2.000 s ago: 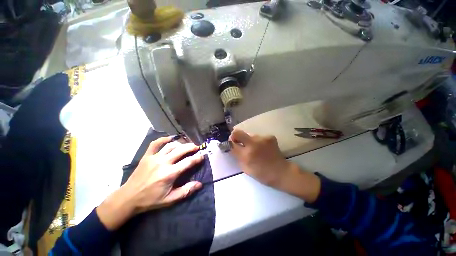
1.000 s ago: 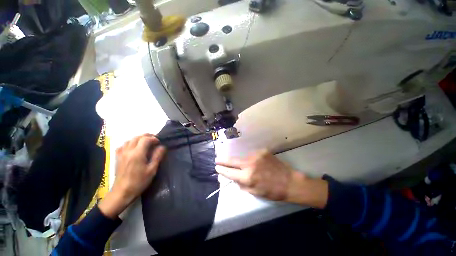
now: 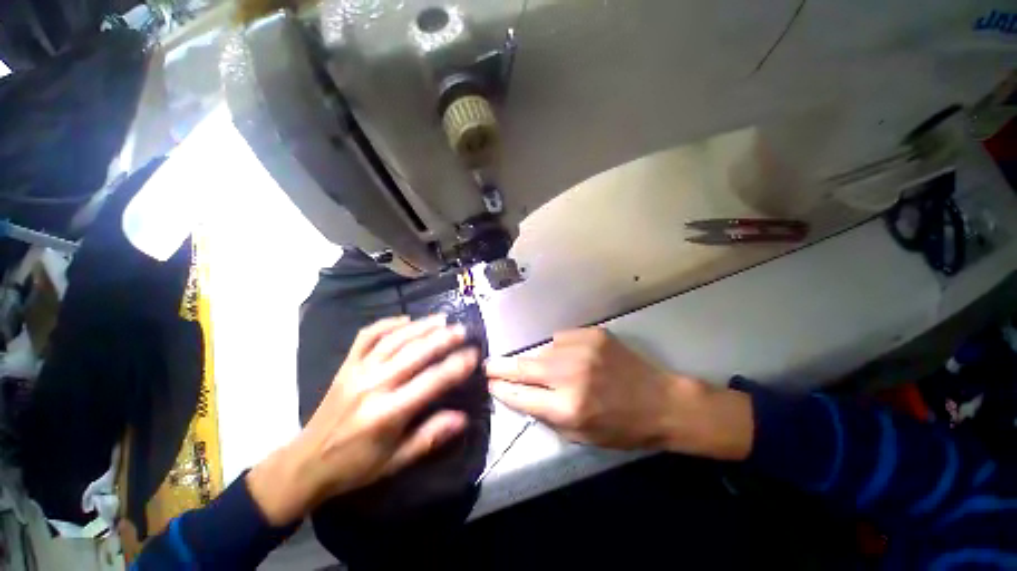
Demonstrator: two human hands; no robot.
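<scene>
A black cut piece (image 3: 346, 307) lies under the needle area of the off-white sewing machine (image 3: 625, 100), its lower end hanging at the table's front edge. My left hand (image 3: 390, 407) lies flat on the cloth with fingers spread, just in front of the presser foot (image 3: 466, 281). My right hand (image 3: 591, 396) is at the cloth's right edge, its fingertips pinched there; whether they grip the edge or a thread is unclear. A thin thread line (image 3: 507, 446) runs below its fingertips.
Red-handled thread snips (image 3: 745, 231) lie on the machine bed. Black-handled scissors (image 3: 931, 232) lie at the bed's right end. A stack of black cut pieces (image 3: 112, 357) lies left, beside yellow printed tape (image 3: 201, 413). A cream tension dial (image 3: 470, 121) sits on the machine head.
Two seconds ago my right hand was beside the presser foot; it is now lower, at the cloth's edge. My left hand has moved from the cloth's left side back onto its middle. The view has shifted closer.
</scene>
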